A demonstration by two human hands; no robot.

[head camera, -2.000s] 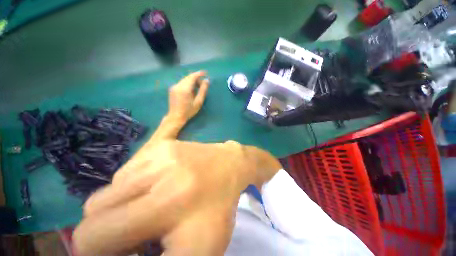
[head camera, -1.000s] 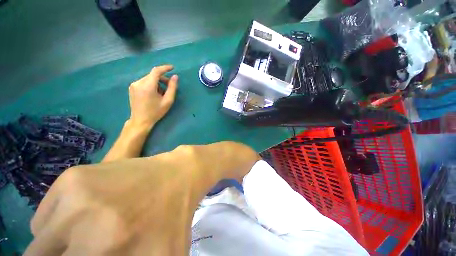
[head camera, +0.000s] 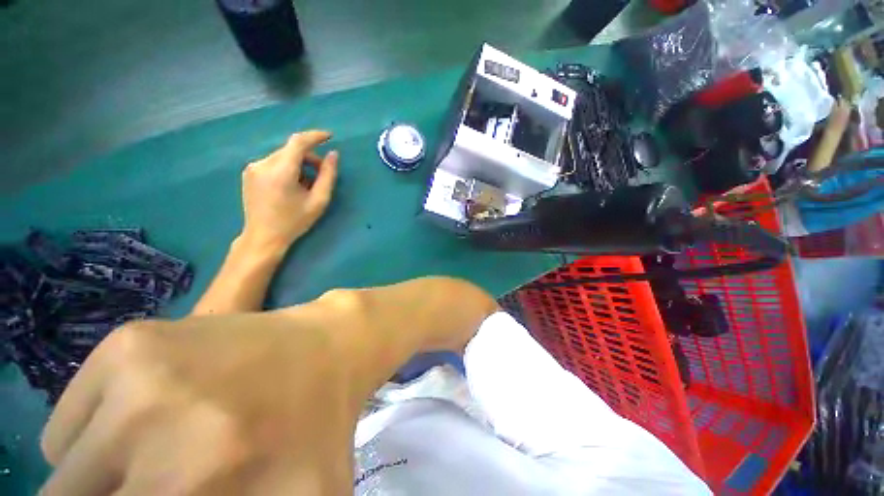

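Note:
My left hand (head camera: pixel 289 189) rests on the green bench with fingers apart and slightly curled; it holds nothing visible. My right hand (head camera: pixel 184 417) looms large and blurred at the lower left, close to the camera, its arm reaching across from the right. Its fingers are curled or cut off, so its grip cannot be told. Loose black panels (head camera: pixel 107 281) lie piled at the left, partly behind it. The long black electric screwdriver (head camera: pixel 591 218) lies with its front end at the outlet of the white screw feeder (head camera: pixel 499 174). No hand touches it.
A round silver-white object (head camera: pixel 401 146) stands between my left hand and the feeder. A dark speaker housing (head camera: pixel 262 34) is on the conveyor (head camera: pixel 126 68). A red slotted crate (head camera: pixel 620 339) with black parts is at the lower right. Black parts, plastic bags (head camera: pixel 669 58) and cables crowd the right.
The view has shifted and moved nearer since the first frame. Since the second, the speaker housing has moved slightly right relative to the feeder. Both hands keep nearly the same pose.

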